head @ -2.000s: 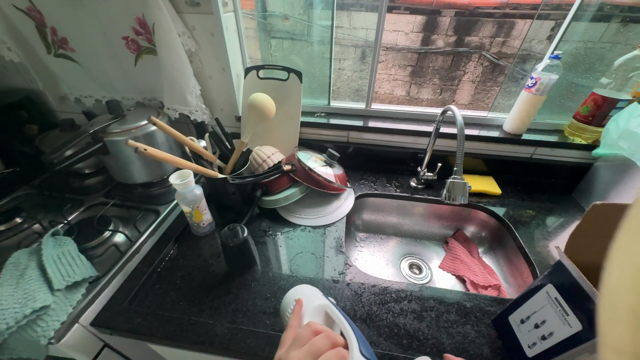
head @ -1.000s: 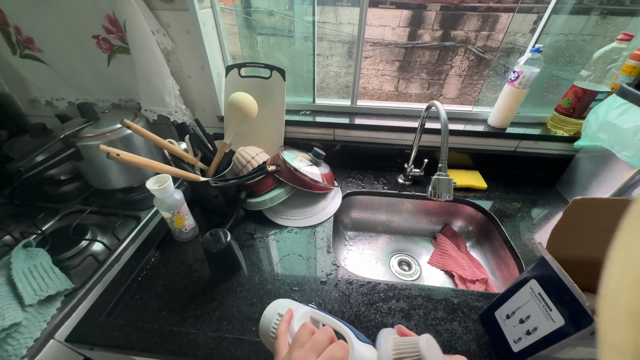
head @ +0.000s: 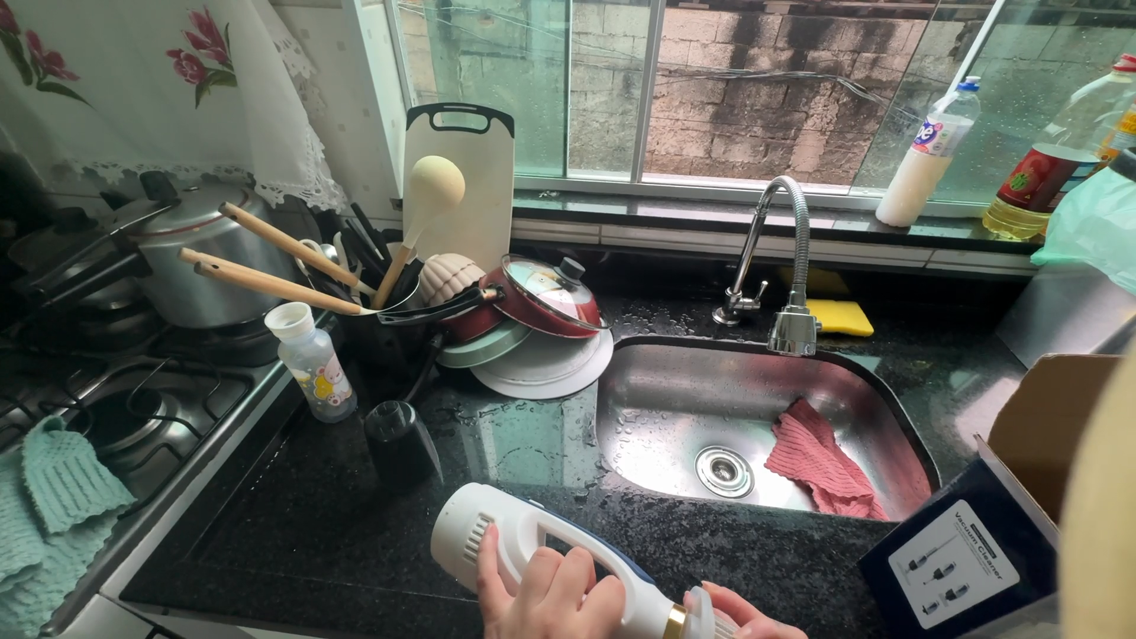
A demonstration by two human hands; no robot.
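Note:
Near the counter's front edge, a white handheld vacuum cleaner with a blue strip lies slanted in my hands. My left hand closes around its looped handle, one finger lying along the vent slots. My right hand holds the pale, translucent part at the lower right end of the vacuum, beside a gold ring; its lower part is cut off by the frame. A dark clear cup stands on the black counter beyond the vacuum, near a small baby bottle.
A steel sink holds a red cloth. An open cardboard box stands at the right. Stacked dishes with a red pan are behind, and a gas stove with a pressure cooker is at the left. A yellow sponge lies by the faucet.
The vacuum and my left hand have come further into view. My right hand, barely visible two seconds ago, now shows at the vacuum's pale end part.

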